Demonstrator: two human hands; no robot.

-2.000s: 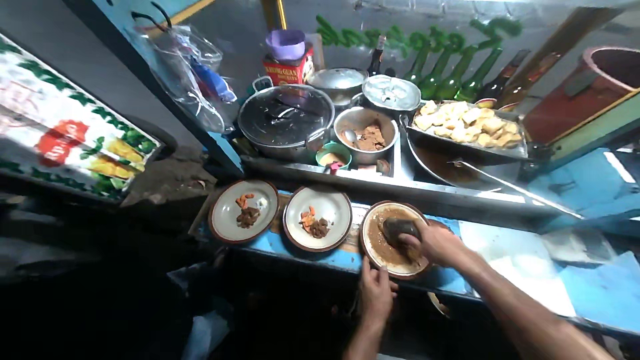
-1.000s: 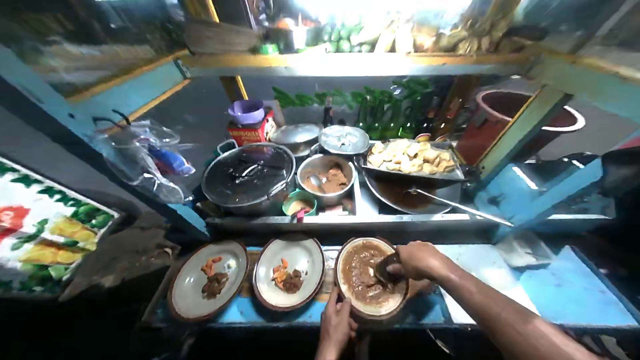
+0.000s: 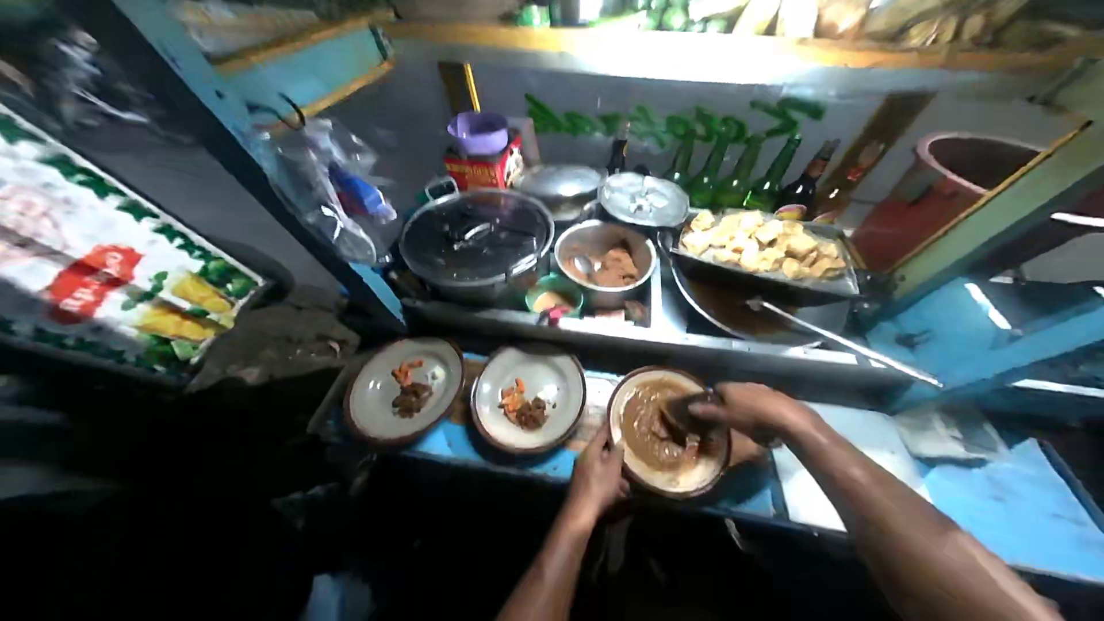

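Note:
My right hand (image 3: 746, 412) is closed around a dark pestle (image 3: 684, 416), its end in brown sauce inside a brown-rimmed plate (image 3: 614, 405). The fingers of my left hand (image 3: 599, 474) grip that plate at its lower left rim. To the left, a second plate (image 3: 565, 371) holds small orange and dark brown heaps of paste or seasoning. A third plate (image 3: 366, 388), farther left, carries similar heaps. Behind them stand a pot of brown paste (image 3: 617, 267) with a spoon in it and a small green bowl (image 3: 576, 297).
A large lidded pot (image 3: 474, 241) stands behind the plates. A tray of pale fried pieces (image 3: 763, 246) sits over a wide pan (image 3: 733, 319), from which a long metal handle (image 3: 862, 348) reaches right. Green bottles (image 3: 737, 177) line the back. White paper (image 3: 849, 453) lies at the right.
My right hand has moved the pestle about within the sauce, which now looks smeared and streaked. My left hand remains at the plate's rim. The view tilted up, then partly back.

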